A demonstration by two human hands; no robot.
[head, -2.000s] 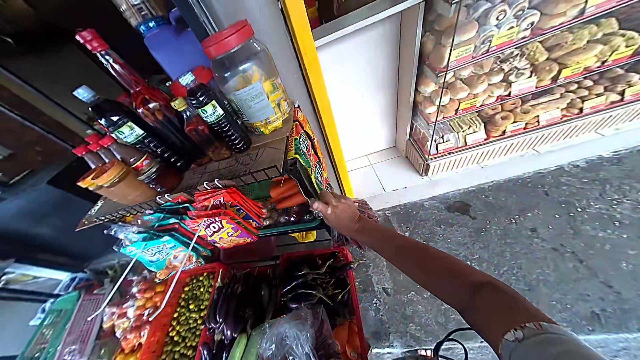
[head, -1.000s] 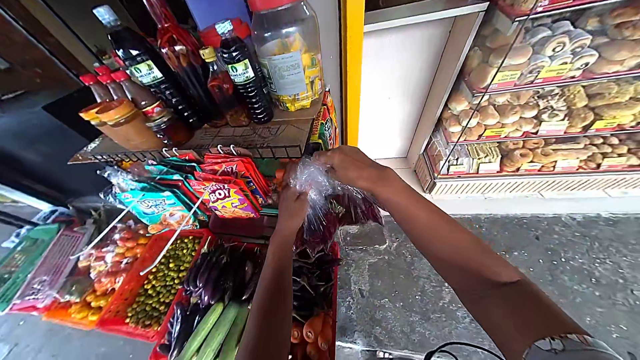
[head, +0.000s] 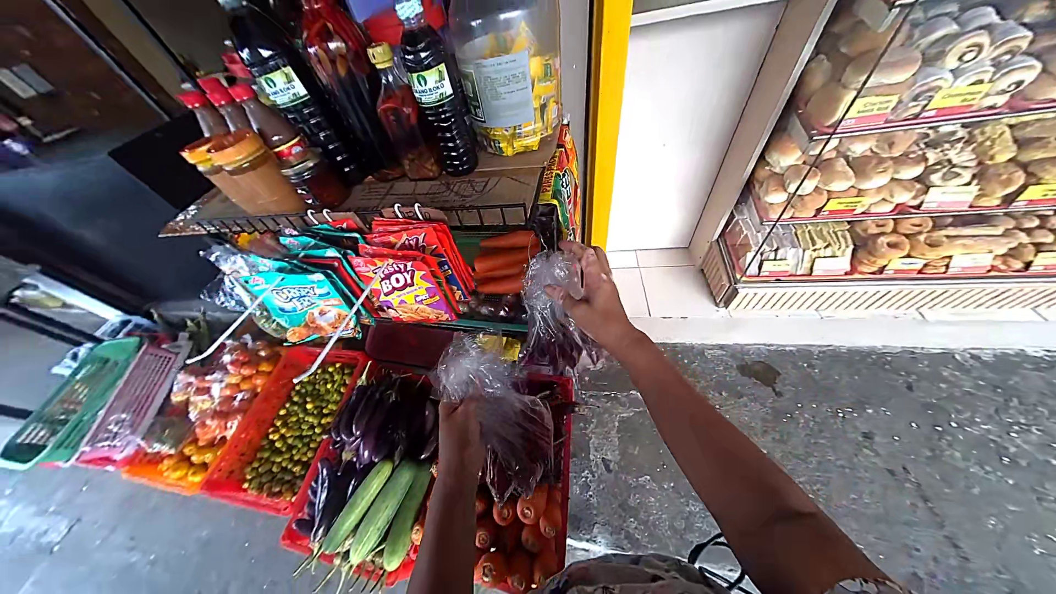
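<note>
My left hand (head: pixel 462 421) grips the gathered top of a clear plastic bag (head: pixel 520 429) with dark purple contents, held over the eggplants and carrots. Up and to its right, my right hand (head: pixel 596 301) holds the neck of a second clear plastic bag (head: pixel 554 322), also with dark purple contents, at the right end of the rack. Beside that bag lie loose carrots (head: pixel 502 262) on the shelf. Eggplants (head: pixel 379 421), green ridged gourds (head: pixel 384 503) and more carrots (head: pixel 516 544) fill the red crate below. Seasoning mix packets (head: pixel 404 289) hang at the rack's front.
Dark sauce bottles (head: pixel 437 91) and a large plastic jar (head: pixel 511 74) stand on the upper shelf. A crate of small green citrus fruits (head: pixel 297 429) and bagged tomatoes (head: pixel 223 388) are at left. A yellow post (head: pixel 606 124) and a glass bread case (head: pixel 891 165) stand at right.
Two seconds ago only my right hand was in view, at the rack's end. One second ago both hands were together at the plastic; now they are apart, each with a bag, my left hand lower.
</note>
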